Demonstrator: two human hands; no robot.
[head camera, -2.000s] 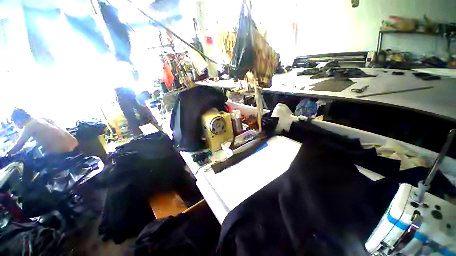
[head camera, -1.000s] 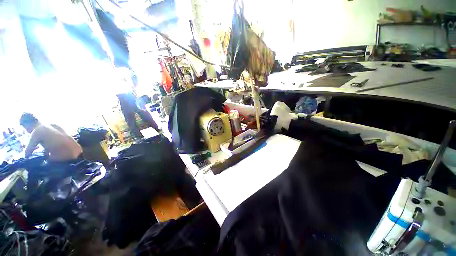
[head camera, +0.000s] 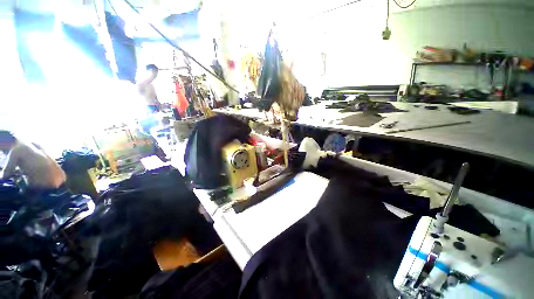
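Observation:
Neither of my hands shows in the picture. A large dark cloth panel (head camera: 339, 239) lies draped over the white sewing machine table (head camera: 275, 213) and runs off the bottom edge. The left end of the white lockstitch machine (head camera: 436, 257), with a blue stripe, stands at the lower right and is cut off by the frame edge. A grey metal rod (head camera: 454, 190) rises from it. The needle area is too blurred to make out.
A yellow-beige block with a round dial (head camera: 240, 163) stands on the table's left. A dark heap (head camera: 140, 210) lies at left over orange-brown wood (head camera: 175, 254). A pale cutting table (head camera: 427, 125) stands behind. One person (head camera: 35, 166) sits far left; another (head camera: 149, 90) stands beyond.
The view has tilted up and turned right, so more of the machine head and back wall shows. A standing person's head and upper body are now visible beyond. The cloth lies much as before.

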